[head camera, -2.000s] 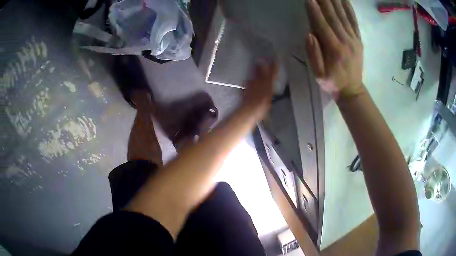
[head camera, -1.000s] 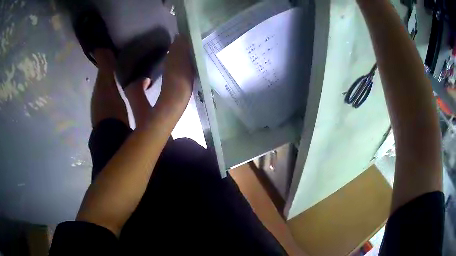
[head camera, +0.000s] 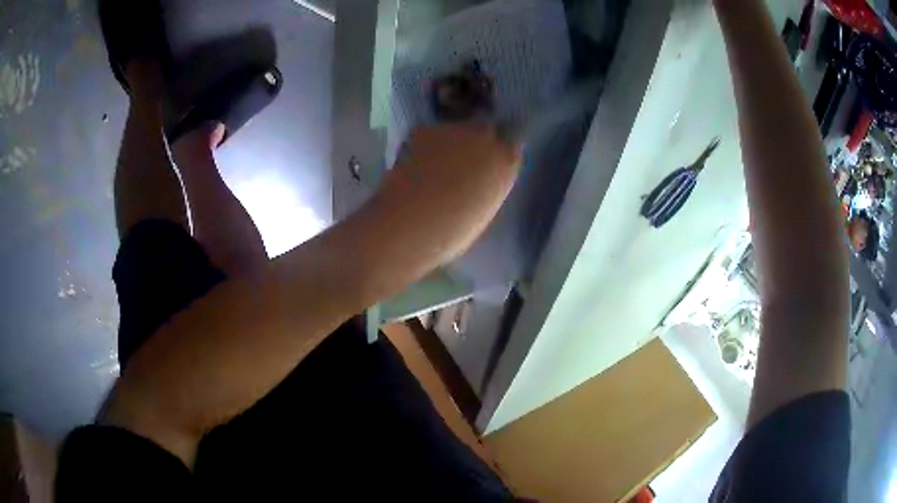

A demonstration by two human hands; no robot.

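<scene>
A grey-white drawer (head camera: 428, 298) stands pulled out from under the pale-green table (head camera: 629, 255). White printed paper (head camera: 526, 49) lies in it. My left hand (head camera: 457, 152) is inside the drawer, blurred, over the paper. A small dark, roundish thing (head camera: 462, 93) shows at its fingers; whether the hand grips it, I cannot tell. My right forearm reaches over the table, and its hand is cut off by the top edge.
Dark-handled scissors (head camera: 674, 195) lie on the table. A tan board (head camera: 605, 422) is at the table's near end, with clear cups (head camera: 736, 334) beside it. Mixed small parts and tools crowd the far right. My legs and dark shoes (head camera: 231, 98) are at the left.
A second ago my left hand was hidden at the drawer's front; now it is inside, over the paper. Earlier, my right hand showed flat by the table edge. The view has shifted.
</scene>
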